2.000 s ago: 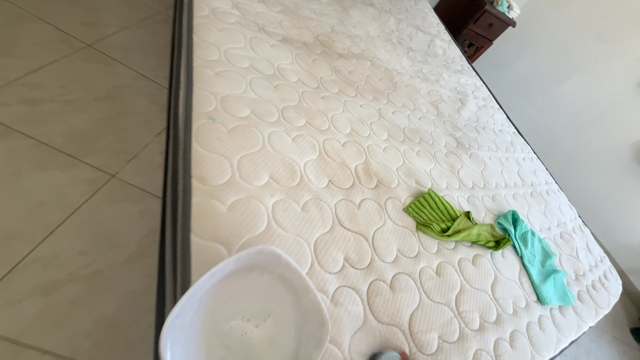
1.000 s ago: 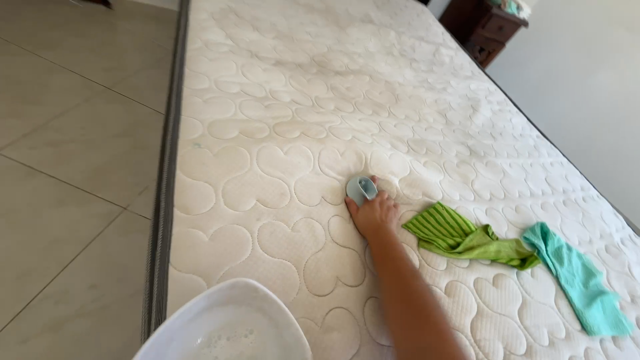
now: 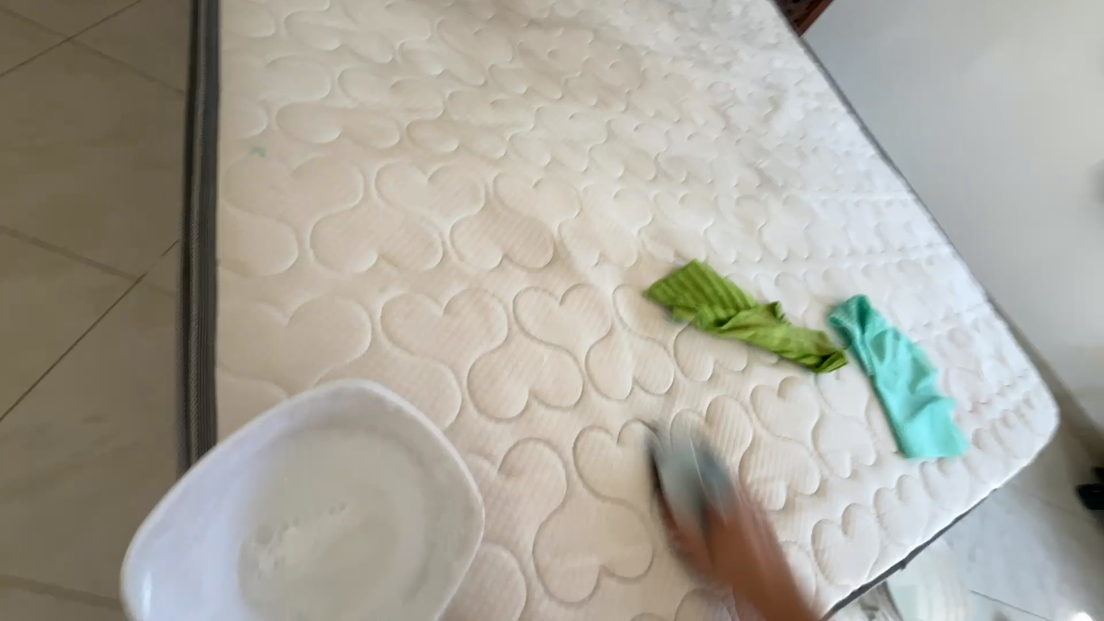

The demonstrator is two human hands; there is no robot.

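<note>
My right hand (image 3: 720, 539), blurred by motion, grips a grey-blue handled tool (image 3: 687, 466), perhaps a scrubbing brush, at the lower middle of the quilted white mattress (image 3: 526, 328). A white plastic basin (image 3: 466, 509) of cloudy, slightly foamy liquid (image 3: 345, 517) is at the lower left; what supports it is hidden. My left hand does not show. Above and to the right of my right hand lies a crumpled green striped cloth (image 3: 746, 319), and beside its right end a turquoise cloth (image 3: 901, 379). Brownish stains mark parts of the mattress top.
Tiled floor (image 3: 86, 285) runs along the mattress's grey-edged left side. A pale wall (image 3: 975, 112) stands on the right, with part of a dark wooden piece of furniture (image 3: 804, 10) at the top. A dark object (image 3: 1091, 493) is on the floor at the far right.
My right hand, a second ago farther up the mattress to the left of the green cloth, is now nearer the bottom edge with the tool. The view has shifted.
</note>
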